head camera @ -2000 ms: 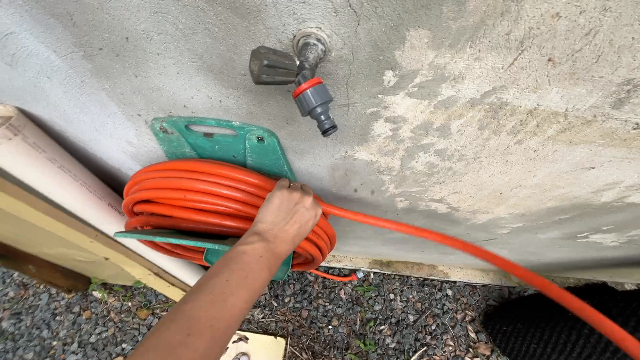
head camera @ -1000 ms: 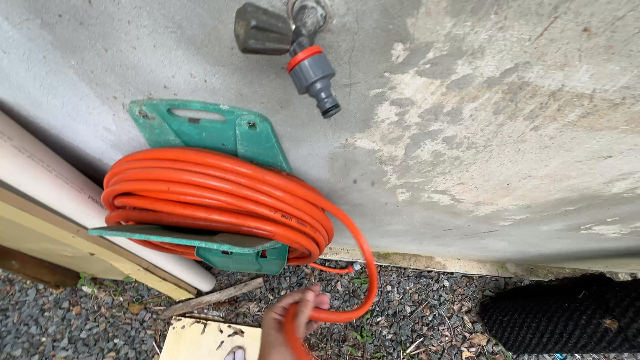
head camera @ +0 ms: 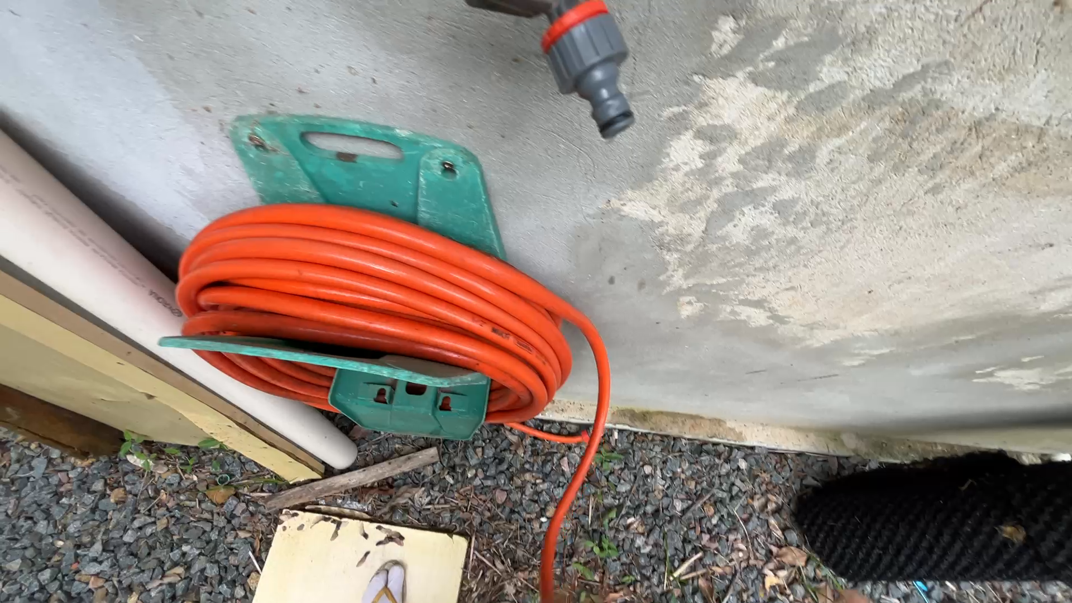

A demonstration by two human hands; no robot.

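Note:
Neither of my hands shows in the view now. An orange garden hose (head camera: 377,268) lies in thick coils around a green plastic hose hanger (head camera: 444,184) against the wall. From the coil's right side a length of hose curves down over the gravel and leaves the bottom edge. A thinner orange end piece pokes out low behind that length. Above and to the right, a grey tap connector (head camera: 590,59) with a red-orange ring points downward; most of the tap is cut off by the top edge.
A white plastic pipe (head camera: 109,276) and cream boards (head camera: 151,360) lean at left. On the gravel (head camera: 695,511) are a wood strip (head camera: 356,479), a cream panel (head camera: 293,553) under a flip-flop-shod foot (head camera: 387,584), and a black ribbed object (head camera: 930,519) at right.
A hand that gripped the hose at the coil, then held its loose length lower down, has gone out of view. The loose length now hangs down. The view has moved closer to the coil.

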